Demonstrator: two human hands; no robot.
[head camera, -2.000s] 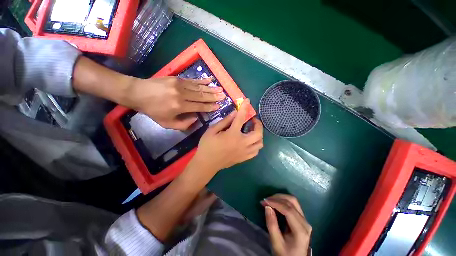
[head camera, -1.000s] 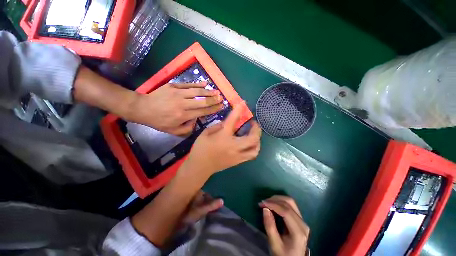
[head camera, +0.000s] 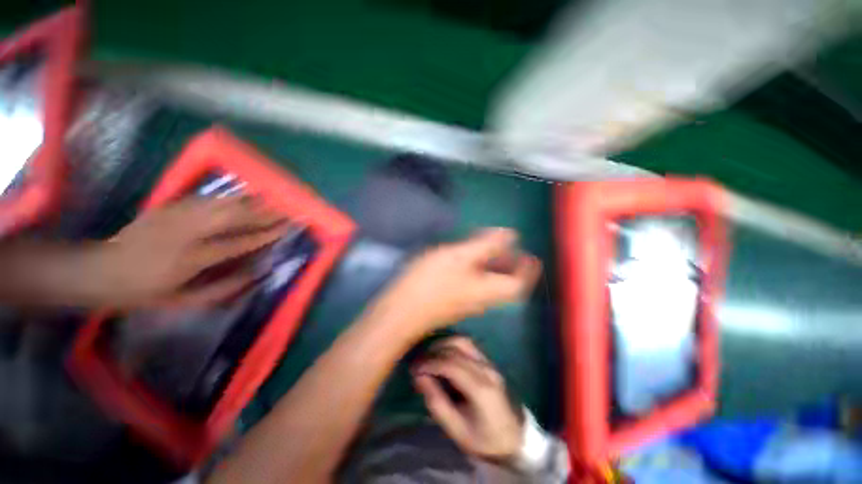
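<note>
The picture is blurred. A red-orange fixture (head camera: 321, 222) lies tilted on the bench at left, holding an open tablet (head camera: 203, 354). My left hand (head camera: 194, 246) lies over the upper part of the tablet, fingers spread, hiding the board area. My right hand (head camera: 463, 279) is off the fixture, to its right, fingers curled; whether it holds anything is too blurred to tell. A dark round screw dish (head camera: 406, 198) sits between the fixture and my right hand, towards the bench edge.
Another person's hand (head camera: 468, 392) is below my right hand. A second red-orange fixture with a tablet (head camera: 586, 312) stands at right, a third (head camera: 61, 123) at the left edge. A whitish wrapped post (head camera: 586, 85) is beyond the pale bench edge (head camera: 312, 113). Blue material (head camera: 747, 444) shows bottom right.
The view has swung right, so the things have shifted left. My right hand has left the fixture's corner and moved right, past the dish. My left hand stays over the tablet.
</note>
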